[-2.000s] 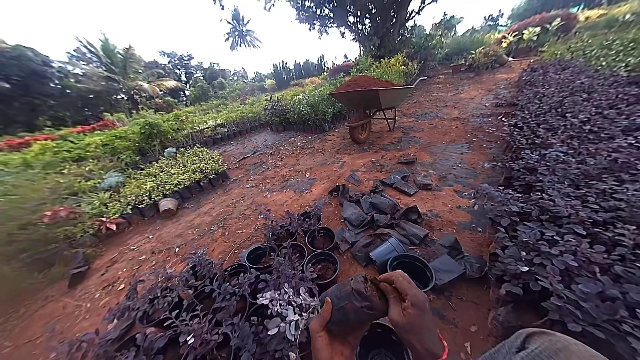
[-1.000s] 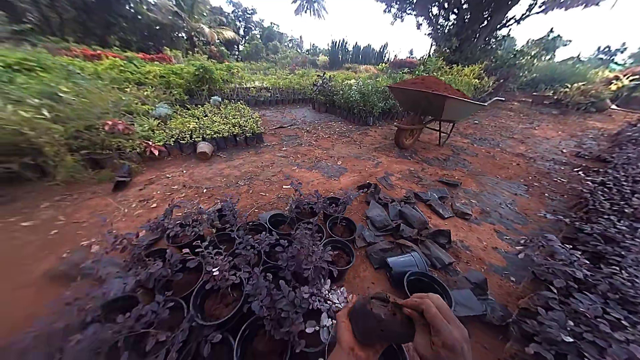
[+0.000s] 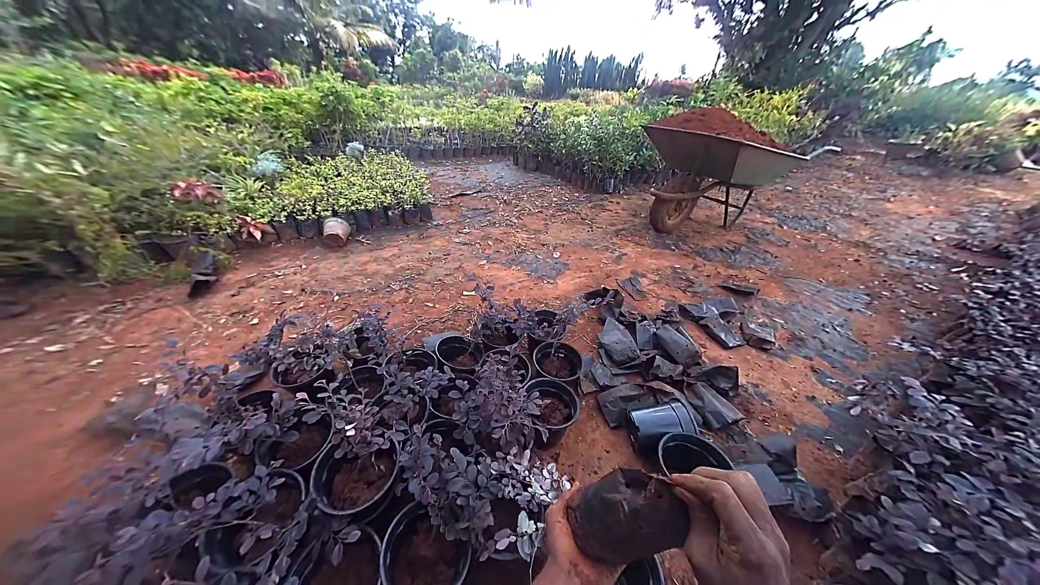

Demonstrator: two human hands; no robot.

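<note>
A soil-filled black plastic grow bag [image 3: 630, 517] is held between both hands at the lower right. My left hand [image 3: 569, 540] supports its left side, while my right hand [image 3: 735, 524] pinches the bag's upper right edge with thumb and fingers. Purple-leaved foliage [image 3: 496, 479] shows just left of the bag. Under the hands, the rim of a black pot [image 3: 642, 571] is partly hidden. Right behind the bag stands an open black plastic pot [image 3: 691, 455], and another pot [image 3: 660, 424] lies on its side.
Many black pots with soil and purple-leaved plants [image 3: 357, 479] crowd the lower left. Empty grow bags [image 3: 674, 345] litter the red ground beyond my hands. A wheelbarrow [image 3: 727, 158] heaped with red soil stands farther back. Dense purple plants [image 3: 959, 487] line the right side.
The view has swung to the right-hand pots' left, showing more of the potted plants. Both hands still hold the grow bag, which has turned somewhat between them.
</note>
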